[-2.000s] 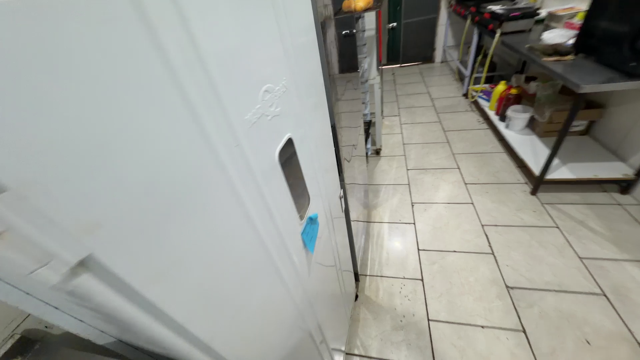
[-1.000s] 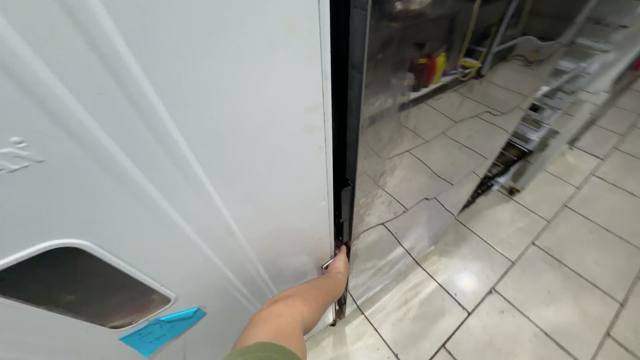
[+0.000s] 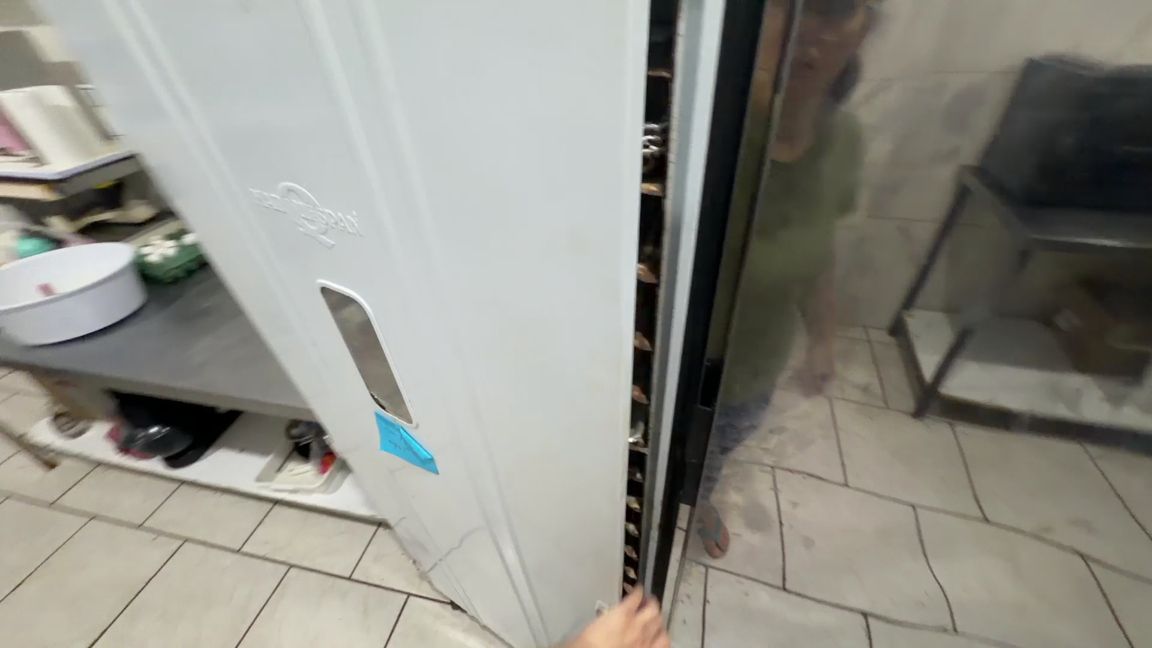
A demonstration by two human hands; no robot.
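Observation:
A tall white metal door (image 3: 504, 297) with an embossed mark and a small rounded window (image 3: 367, 353) fills the middle. A blue paper slip (image 3: 405, 443) hangs at the window's lower end. The door stands ajar, and several rack ledges (image 3: 641, 342) show in the dark gap beside its right edge. What appears to be my left hand (image 3: 630, 623) is at the bottom of the view, its fingers curled at the low end of that edge; the rest of the hand is cut off. My right hand is not in view.
A shiny steel panel (image 3: 900, 450) at the right reflects a person, tiled floor and a table. At the left stands a dark worktop (image 3: 207, 333) with a white plastic basin (image 3: 72, 292) and an egg tray (image 3: 171, 256); a white lower shelf (image 3: 243, 454) holds pans and a container.
The gap beside the white door is now wider, showing rack ledges inside. My hand, absent two seconds ago, stays low at the door's edge. The view has swung left.

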